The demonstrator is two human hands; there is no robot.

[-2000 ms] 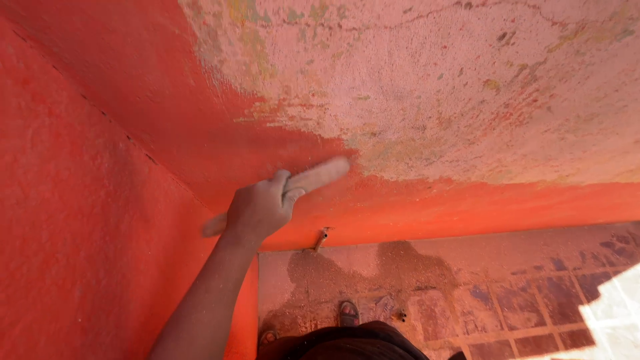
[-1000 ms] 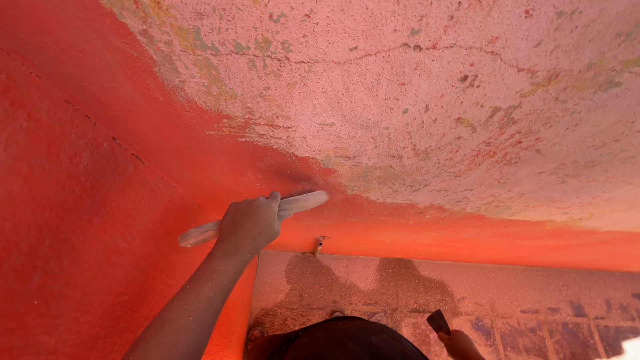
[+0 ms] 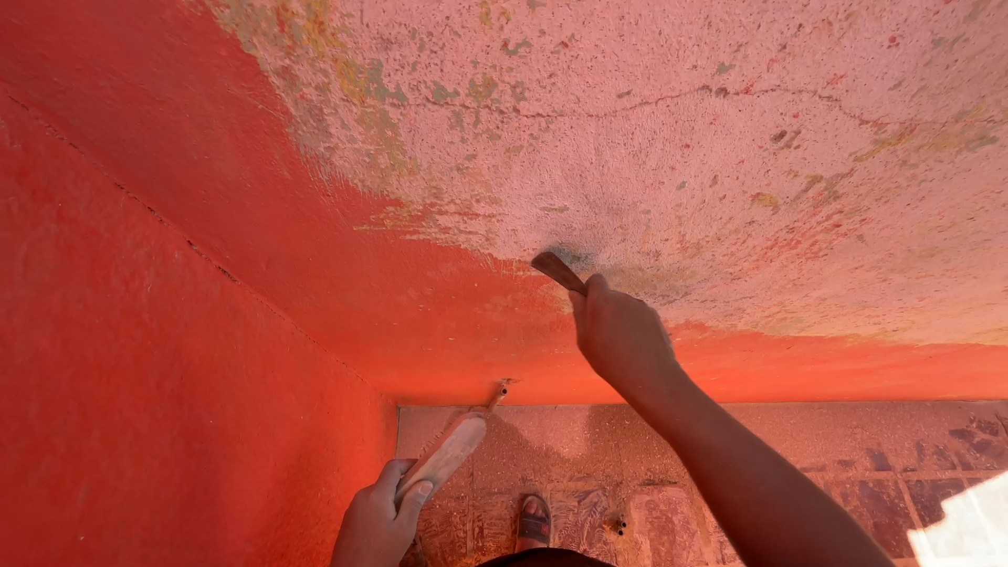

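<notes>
My right hand [image 3: 626,327] grips a scraper [image 3: 557,271] with a dark, flat blade. Its tip meets the wall where red paint borders a rough pink area [image 3: 630,181] with grey and yellowish patches. Lower down, away from the wall's worn part, my left hand [image 3: 386,504] holds a long, pale, dusty tool with a rounded end [image 3: 453,453], perhaps a wire brush; its underside is hidden. Smooth red paint [image 3: 378,291] covers the wall left of and below the pink area.
A red side wall [image 3: 142,354] meets the scraped wall in a corner at left. A short pipe stub [image 3: 502,391] sticks out low on the wall. On the dusty tiled floor [image 3: 669,512] are my sandaled foot [image 3: 534,520] and another small pipe stub [image 3: 619,526].
My left hand has moved down off the wall with its long tool. My right hand, low at the frame's edge a second ago with the scraper, has risen to the wall.
</notes>
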